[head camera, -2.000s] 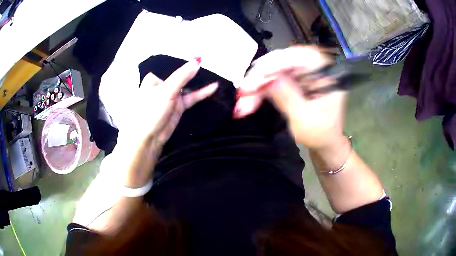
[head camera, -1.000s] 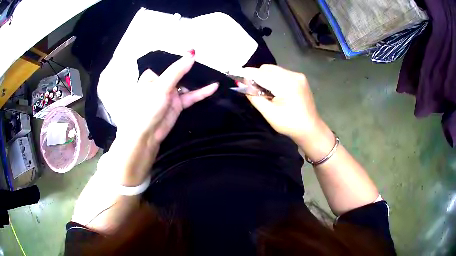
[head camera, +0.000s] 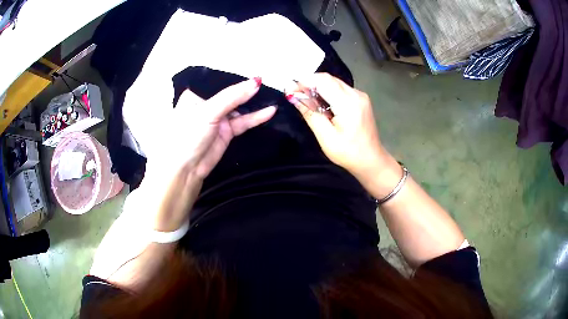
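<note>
The white fabric panel (head camera: 240, 47) lies curved over the black garment (head camera: 134, 31) on my lap; its detail is washed out. My left hand (head camera: 205, 128) rests over the panel's left part, thumb and fingers apart, holding nothing that I can see. My right hand (head camera: 345, 121) is at the panel's lower right corner, fingers bent around small silver snips (head camera: 321, 104), which are partly hidden in the palm. Its thumb and fingertips meet close to the panel's edge. A needle or thread cannot be made out.
A white table edge (head camera: 50, 43) curves in at upper left. Below it are a box of small spools (head camera: 65, 118) and a translucent pink bin (head camera: 78, 180). At upper right are folded grey-beige cloth (head camera: 470, 28) with blue edging and hanging purple cloth (head camera: 535, 81). The floor (head camera: 448, 180) is greenish.
My right hand has come back from the blurred outward position to the panel's corner, and the snips now sit deeper in the palm. My left hand's fingertips have shifted slightly right.
</note>
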